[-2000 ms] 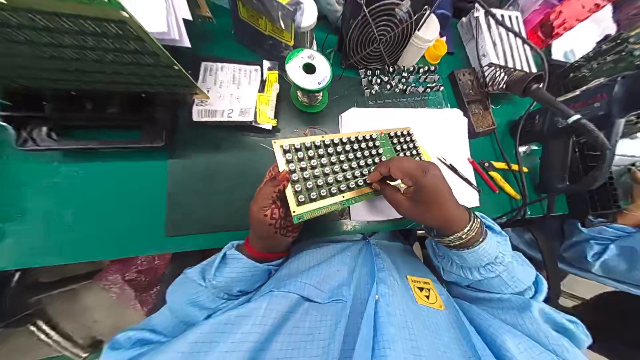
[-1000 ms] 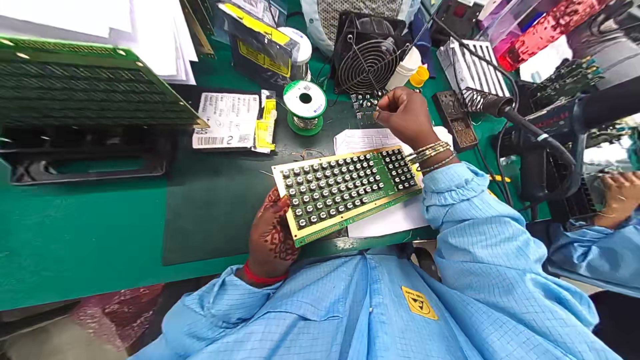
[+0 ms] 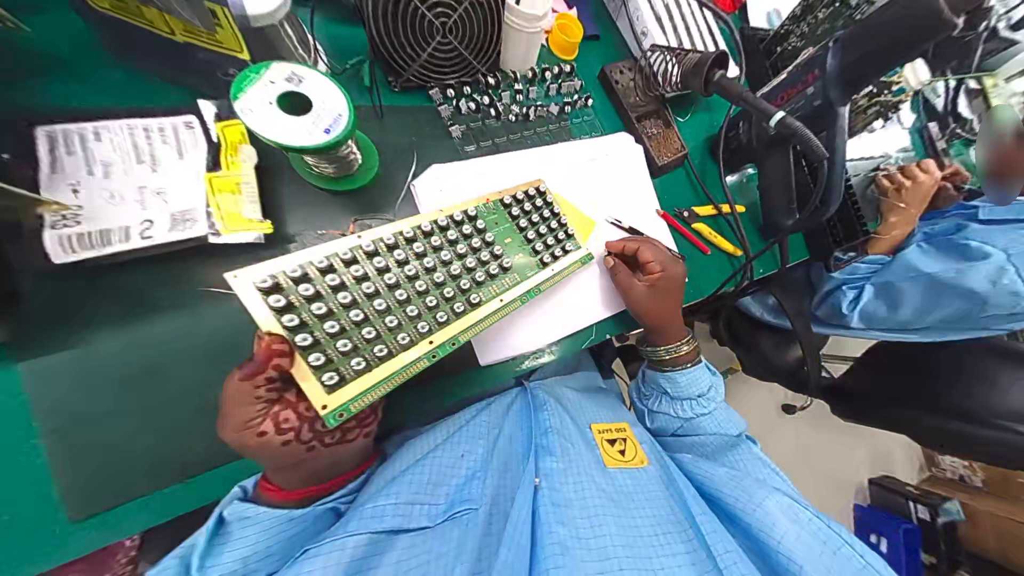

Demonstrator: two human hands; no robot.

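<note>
My left hand (image 3: pixel 300 408) grips the lower left corner of a green circuit board (image 3: pixel 512 240) with a pale yellow border. Rows of small round black-and-silver components (image 3: pixel 368 290) cover most of the board, apart from a bare strip right of centre. Just off the board's right end is my right hand (image 3: pixel 646 280), with thumb and forefinger pinched on a small dark piece, too small to name. Below the fan, more loose components (image 3: pixel 512 100) stand in rows. White paper sheets (image 3: pixel 552 328) lie under the board.
A solder wire spool (image 3: pixel 336 160) stands behind the board, beside a labelled packet (image 3: pixel 124 188). Farther back are a fan (image 3: pixel 444 36) and a white bottle (image 3: pixel 524 36). A soldering iron holder (image 3: pixel 680 70), yellow-handled cutters (image 3: pixel 716 228) and a co-worker's hand (image 3: pixel 908 196) are at right.
My right hand was over the board, then reached to the loose components at the back, and is now back near the board's right end. My left hand keeps its hold on the board.
</note>
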